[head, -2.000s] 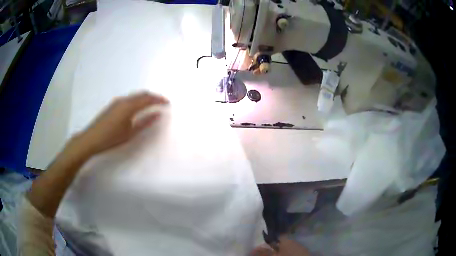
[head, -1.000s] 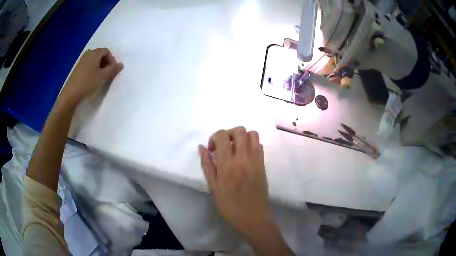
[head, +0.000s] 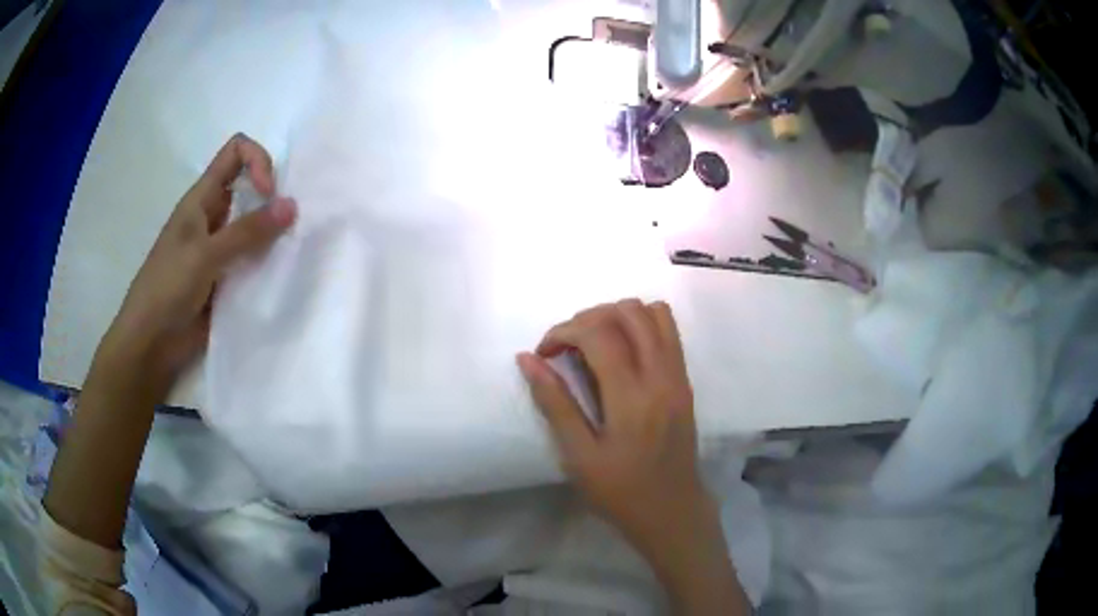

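Note:
A large white fabric piece [head: 397, 277] lies over the machine table and hangs over its front edge. My left hand [head: 199, 259] pinches its left part between thumb and finger, with folds running from the grip. My right hand [head: 626, 403] lies on the cloth near the table's front edge, below the needle area, fingers curled with a bit of white cloth between thumb and fingers. The presser foot and needle [head: 650, 135] are in bright light. Thread snips [head: 828, 259] lie at the right, blades apart, with no hand on them.
The pale machine head [head: 927, 54] is at upper right. A small dark disc [head: 712, 170] lies right of the needle. A white label strip [head: 890, 175] hangs farther right. White cloth [head: 975, 361] is heaped at right. A blue surface [head: 90, 132] is at left, plastic and papers at lower left.
Since one second ago the view has shifted and the machine appears higher and farther left. The cloth by my left hand has become raised and folded. The right hand came onto the cloth after the oldest frame.

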